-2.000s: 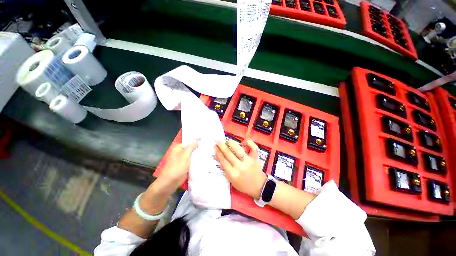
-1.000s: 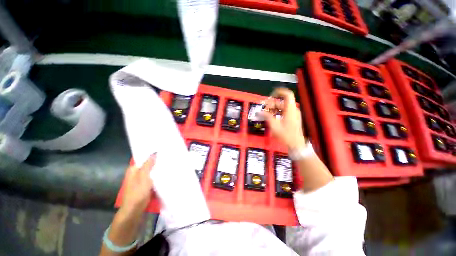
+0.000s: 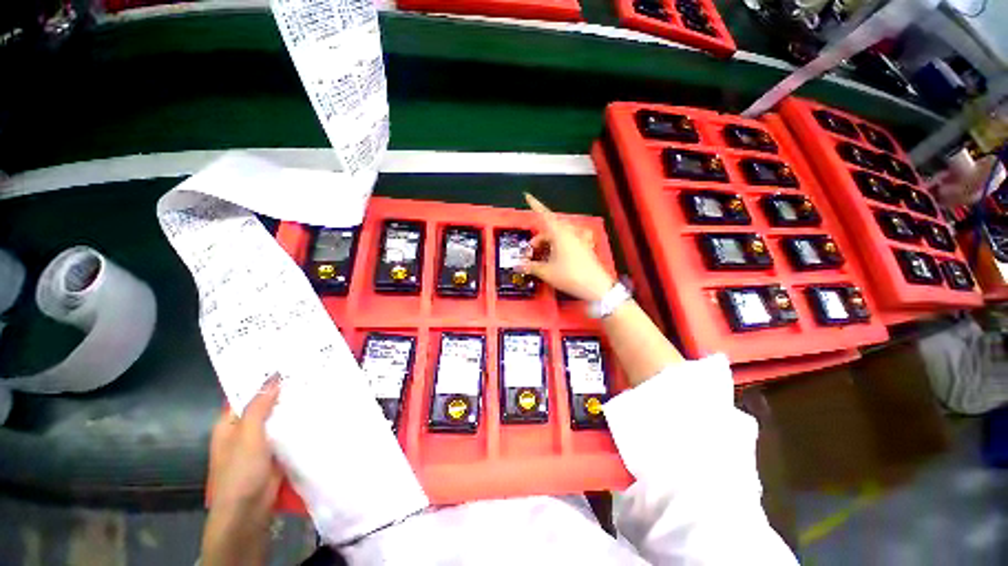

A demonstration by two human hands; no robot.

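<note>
A red foam tray [image 3: 475, 470] lies in front of me with black devices in two rows. The front-row devices bear white printed labels, such as this device [image 3: 457, 381]. My left hand [image 3: 245, 442] holds the long white label strip [image 3: 260, 299], which hangs from above, folds over and runs down across the tray's left side. My right hand [image 3: 564, 263] is at the right end of the back row, its fingertips on a device [image 3: 515, 263] with a white label on its face. Whether a label is still between the fingers cannot be told.
A loose label roll [image 3: 94, 293] lies at left with its tail unwound. Stacked red trays [image 3: 707, 321] and another red tray [image 3: 951, 290] with devices stand at right. More red trays [image 3: 691, 35] are beyond the pale edge rail [image 3: 486, 164].
My view has shifted right. My right hand moved from the strip to the back-row devices and is now lower on one of them. My left hand stays on the strip.
</note>
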